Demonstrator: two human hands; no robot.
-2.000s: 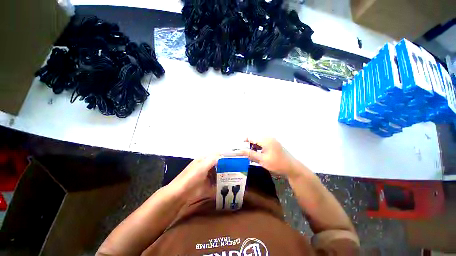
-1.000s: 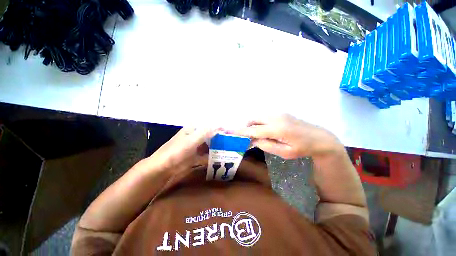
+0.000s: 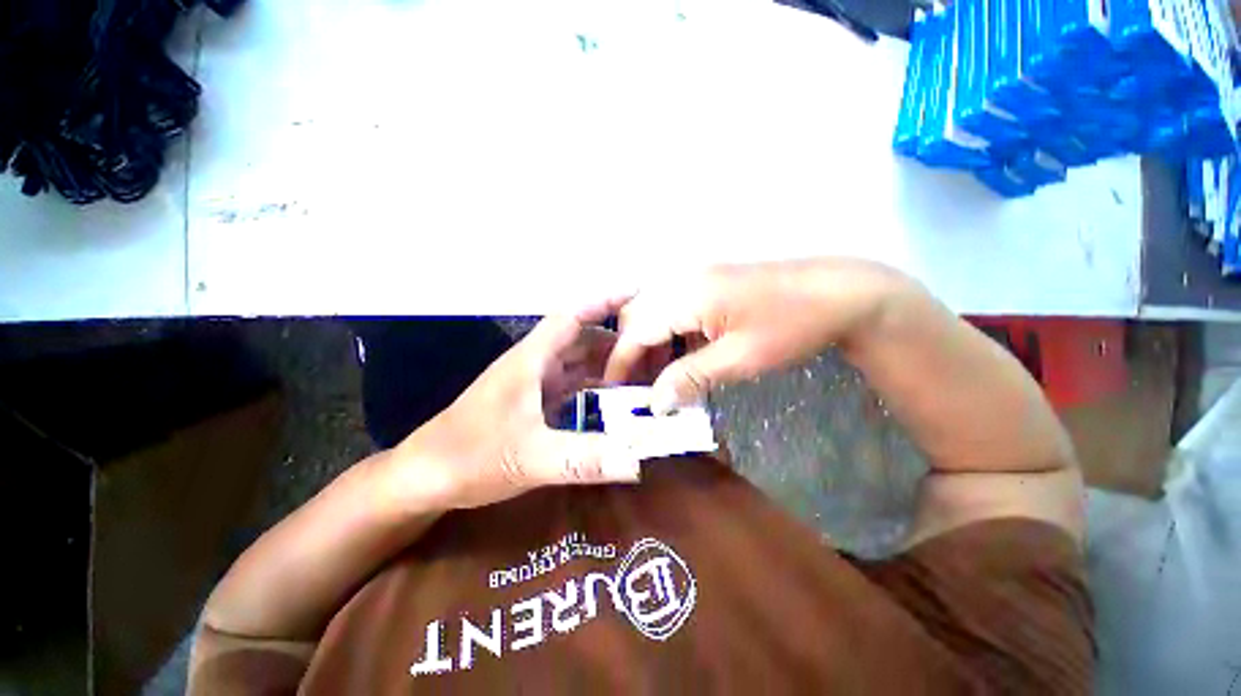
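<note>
A small retail box is held at the lap, just in front of the bench's front edge. Its white end faces up and a dark gap shows at its left side. My left hand is closed around the box from the left, thumb along the near side. My right hand is over the box from the right, with its thumb on the white end flap and its fingers bent behind. The box's printed face and most of its body are hidden.
The white bench top lies ahead. Black coiled cables lie at its left, stacked blue-white boxes at its right. A large open brown carton stands at lower left. A red stool is under the bench at right.
The box has tipped, so its white end shows instead of the blue and printed face. My right thumb has come onto the end. The view has shifted down toward the lap.
</note>
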